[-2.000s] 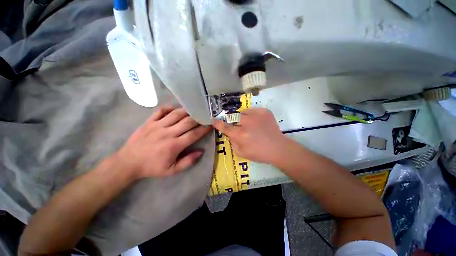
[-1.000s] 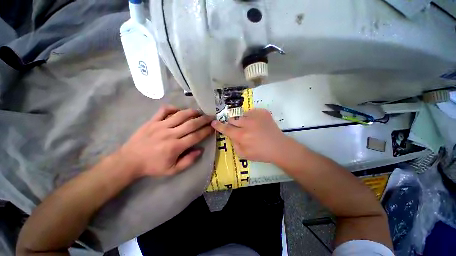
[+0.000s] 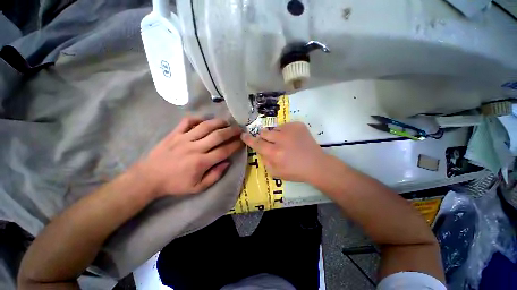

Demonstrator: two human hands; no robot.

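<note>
A large grey-taupe garment panel (image 3: 113, 124) lies left of the needle area and hangs over the table's front edge. My left hand (image 3: 190, 156) rests flat on it, fingertips near the machine head. My right hand (image 3: 286, 150) has its fingertips at the fabric edge, meeting my left fingertips; whether they pinch the cloth is hard to tell. The white sewing machine (image 3: 351, 51) arches above. A dark metal fitting (image 3: 266, 105) with a whitish ribbed knob (image 3: 269, 121) sits just beyond my right fingers. The needle and presser foot are mostly hidden.
Yellow printed tape (image 3: 261, 190) lies on the bed right of the cloth. Green and black thread snips (image 3: 397, 128) and a small flat block (image 3: 428, 162) lie at right. A white oblong unit (image 3: 164, 62) hangs at upper left. Plastic-wrapped items (image 3: 459, 226) sit at lower right.
The machine and table have shifted slightly right and up in view. The cloth's front edge has shifted at the table's edge. Both hands keep nearly the same pose.
</note>
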